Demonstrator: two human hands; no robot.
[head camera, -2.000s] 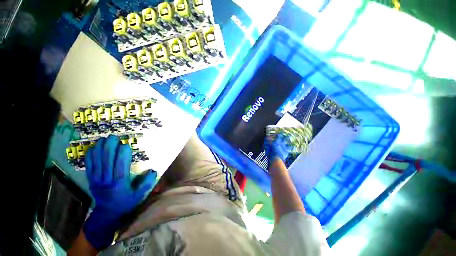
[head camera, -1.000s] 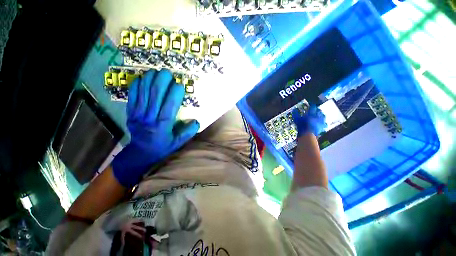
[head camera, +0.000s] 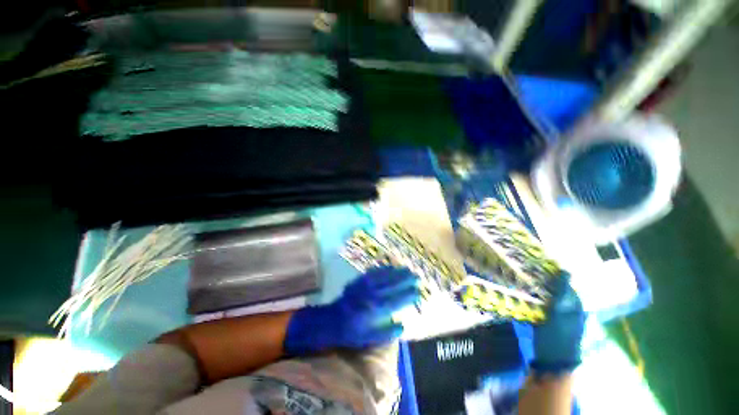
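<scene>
The frame is blurred. Yellow-topped PCB panels lie on white paper in front of me. My left hand, in a dark blue glove, has its fingertips at the near ends of these panels; its grip is unclear. More panels lie to the right, with one yellow strip nearer me. My right hand, in a blue-teal glove, is at their right end, fingers pointing away from me; whether it grips one is unclear.
A dark grey block lies left of my left hand, with thin white strips beyond it. Rows of green boards lie on a black stack. A white fan stands right. The blue crate holds dark printed packaging.
The view has swung up and left to the bench. My right hand has left the crate's inside and is at the panels on the right. My left hand remains by the left panels.
</scene>
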